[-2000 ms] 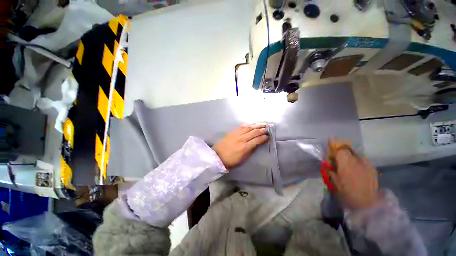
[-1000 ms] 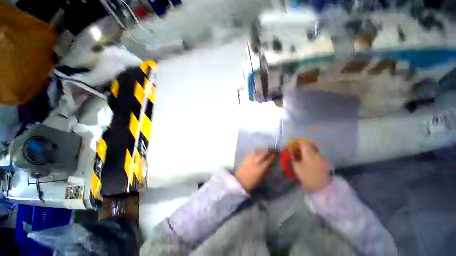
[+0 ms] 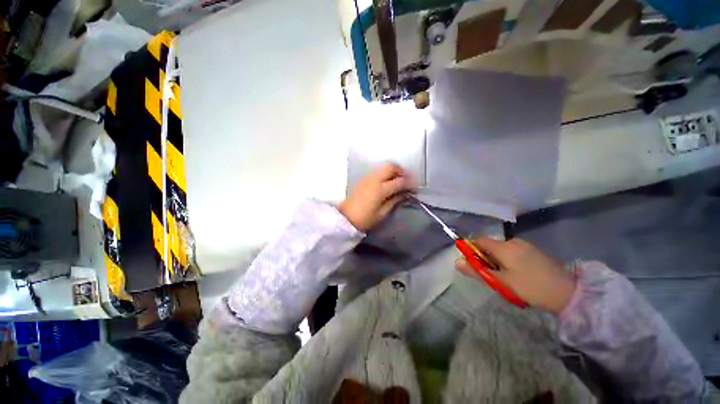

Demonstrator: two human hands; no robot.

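Observation:
A grey cloth panel lies on the machine bed under the bright lamp, and part of it hangs over the front edge. A short dark line runs in it near my left fingertips. My left hand pinches the cloth at that line; its fingertips are slightly blurred. My right hand holds the scissors by their red-orange handles. The slim silver blades point up and left, with their tips at the cloth beside my left fingertips. Whether the blades are parted cannot be told.
The sewing machine head stands above the cloth, its needle area lost in glare. A black and yellow striped edge borders the white table at left. A grey machine and a clear plastic bag lie beyond it.
The long cloth across the table has been drawn off the left part and turned. The scissors have moved left, and their tips now meet the cloth at my left fingers. The camera view has shifted.

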